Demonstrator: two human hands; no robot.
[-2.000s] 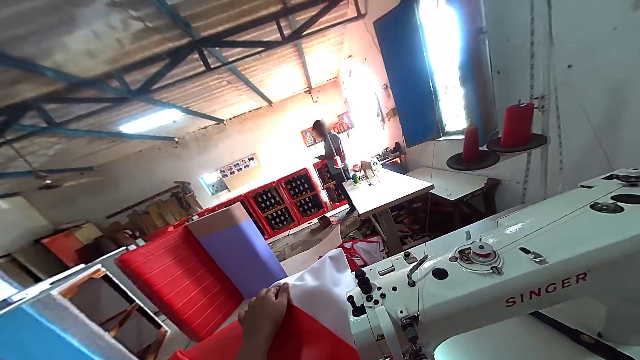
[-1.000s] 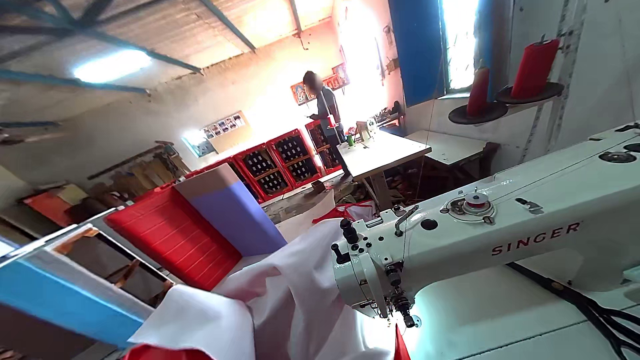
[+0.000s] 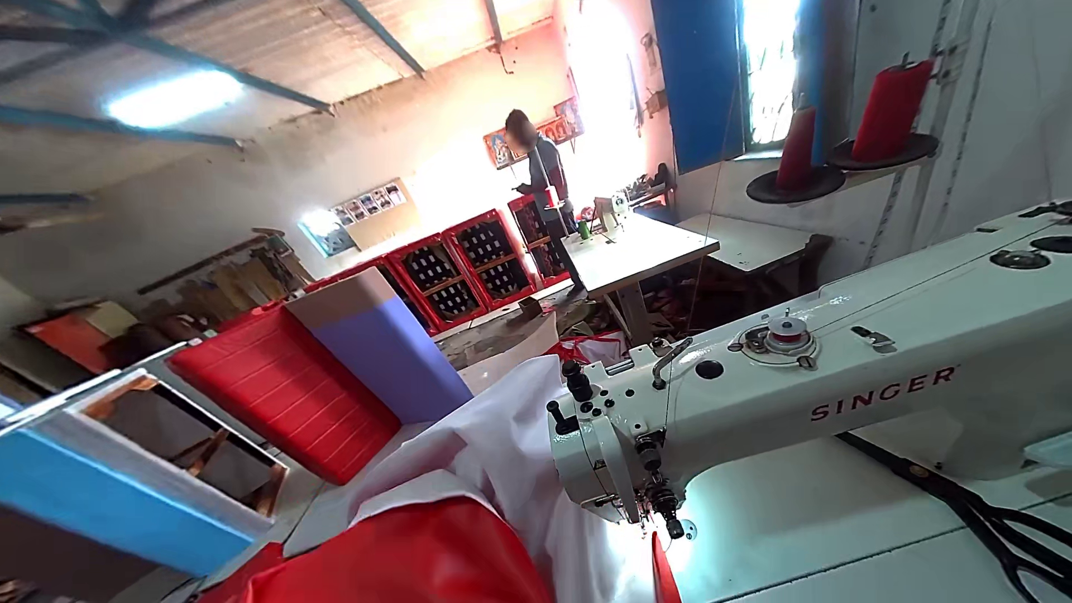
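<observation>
Neither of my hands shows now. A white Singer sewing machine (image 3: 837, 368) stands at the right, its lit needle area (image 3: 649, 523) at lower centre. White-backed fabric (image 3: 502, 419) lies bunched left of the machine head, with a red, shiny sheet (image 3: 419, 557) folded over in front of it. A narrow red strip (image 3: 664, 574) lies just below the needle area. Black-handled scissors (image 3: 963, 502) rest on the machine bed under the arm. Two red thread cones (image 3: 892, 113) stand on black discs at the upper right.
A red quilted panel (image 3: 285, 389) leans beside a purple and tan board (image 3: 385, 343) at the left. A blue-edged frame (image 3: 126, 494) is nearer. Behind are a white table (image 3: 641, 251) with another sewing machine (image 3: 611, 209), a standing person (image 3: 548, 184) and red racks (image 3: 486, 260).
A hand lay on the red sheet two seconds ago and is out of view now. The fabric left of the machine has been turned and bunched, showing more white. The view has shifted.
</observation>
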